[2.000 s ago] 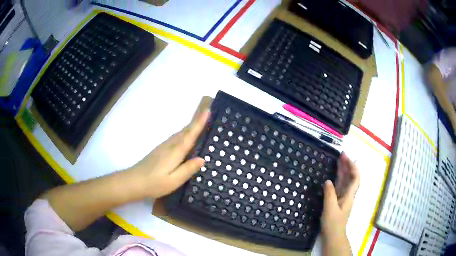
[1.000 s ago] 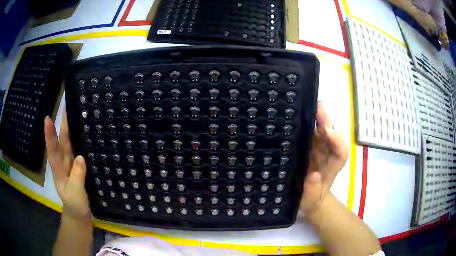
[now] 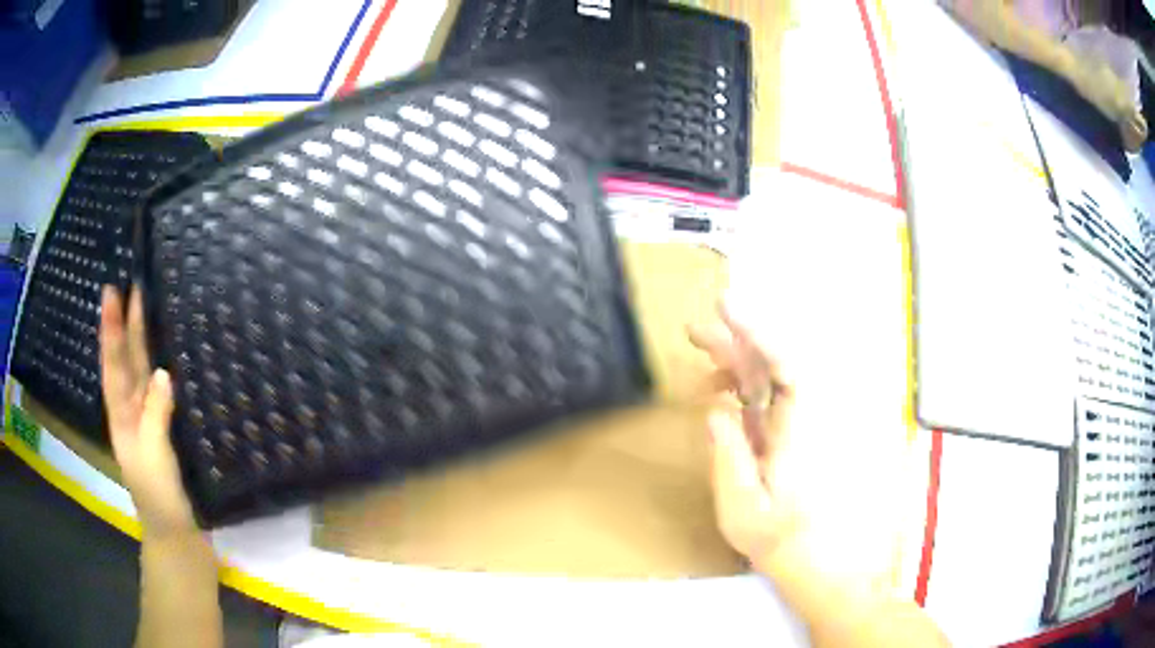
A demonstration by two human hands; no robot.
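Observation:
A black blister tray (image 3: 380, 291) with rows of small round parts is tilted and motion-blurred above the bench. My left hand (image 3: 142, 411) grips its left edge, fingers behind and thumb in front. My right hand (image 3: 750, 443) is off the tray, to its right, with fingers apart and slightly curled, holding nothing visible. A brown cardboard pad (image 3: 507, 506) lies bare below and to the right of the tray.
Another filled black tray (image 3: 690, 108) lies beyond, with a pink pen (image 3: 671, 191) and a clear pen (image 3: 690, 224) in front. A left-hand tray (image 3: 76, 253) is partly covered. Pale foam trays (image 3: 988, 291) lie at right. Another person's arm (image 3: 1077, 70) shows upper right.
The tray has gone from held level in both hands to tilted in my left hand, shifted left. My right hand has let go. The cardboard pad and pens have come into view.

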